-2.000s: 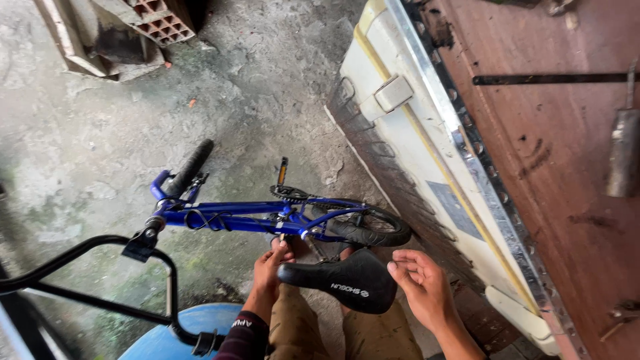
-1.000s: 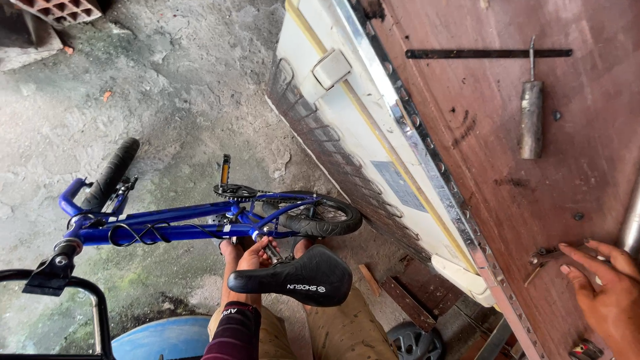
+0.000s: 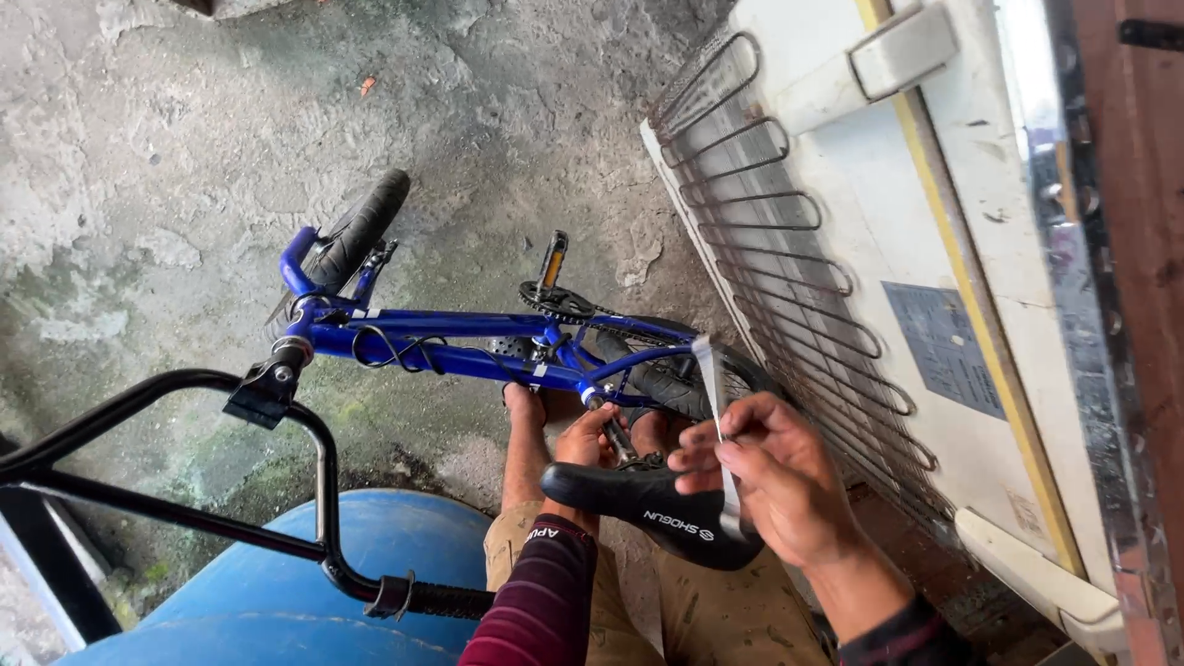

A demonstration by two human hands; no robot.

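A blue BMX-style bicycle frame [image 3: 444,347] extends across the floor, with its front wheel at the left and rear wheel at the right. My left hand [image 3: 585,437] holds the seat post [image 3: 618,442] just below the black Shogun saddle [image 3: 661,513]. Above the saddle, my right hand [image 3: 777,476] grips a flat silver metal wrench [image 3: 712,388] between thumb and fingers. The wrench's lower end overlaps the saddle in the view. Black handlebars [image 3: 185,504] reach toward the lower left.
A blue plastic drum [image 3: 324,601] stands under the handlebar grip. To the right is a white appliance [image 3: 832,222] with wire coils on its back, beside a reddish-brown worktop [image 3: 1133,305] with a metal edge. The concrete floor [image 3: 518,120] is rough.
My right hand has come back from the worktop and now has the silver wrench in it. My left hand remains at the seat post. The view has shifted toward the bicycle.
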